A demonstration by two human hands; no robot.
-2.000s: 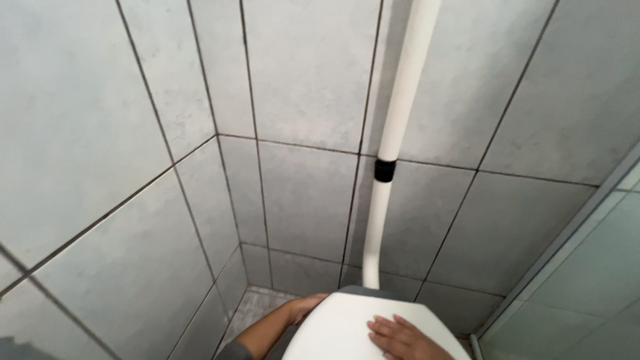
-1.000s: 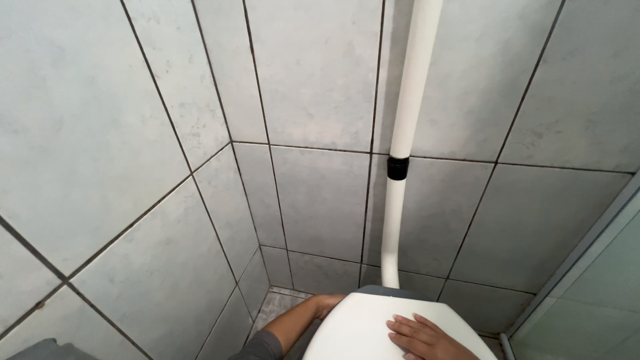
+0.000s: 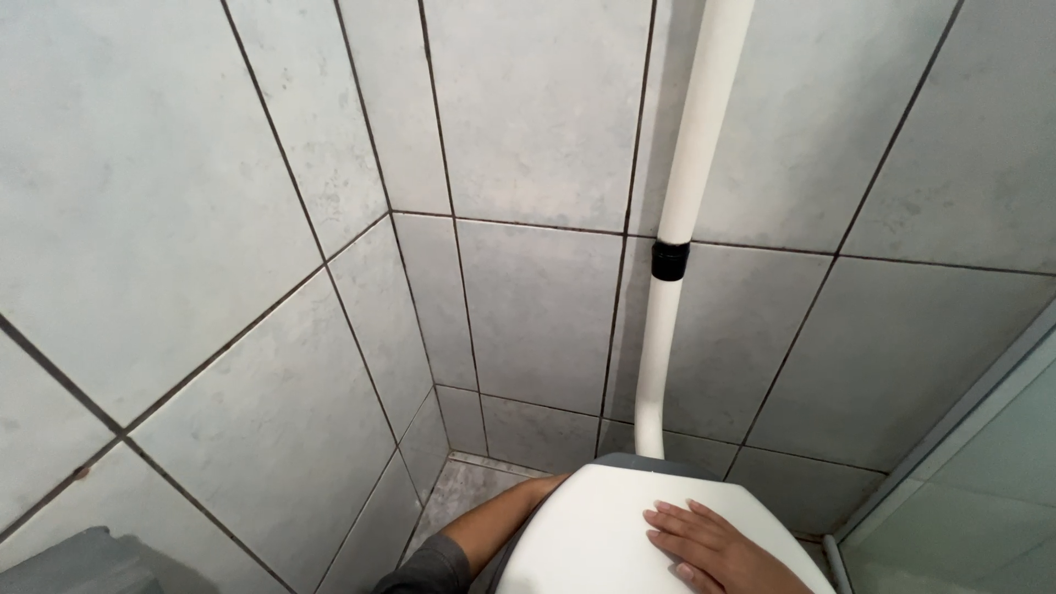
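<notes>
A white toilet lid (image 3: 594, 528) lies closed on a grey toilet at the bottom of the head view. My right hand (image 3: 714, 544) rests on top of the lid, palm down, with its fingers slightly apart. Along the toilet's left side reaches my left hand (image 3: 546, 488); its fingers are hidden behind the edge of the lid, so what they touch cannot be seen. A white flush pipe (image 3: 657, 355) with a black coupling (image 3: 670, 261) runs down the wall to the back of the toilet.
Grey tiled walls (image 3: 536, 305) meet in a corner left of the toilet, above a strip of floor (image 3: 466, 495). A glass panel (image 3: 973, 511) with a metal frame stands at the right. Part of a grey plastic object (image 3: 82, 565) shows at the bottom left.
</notes>
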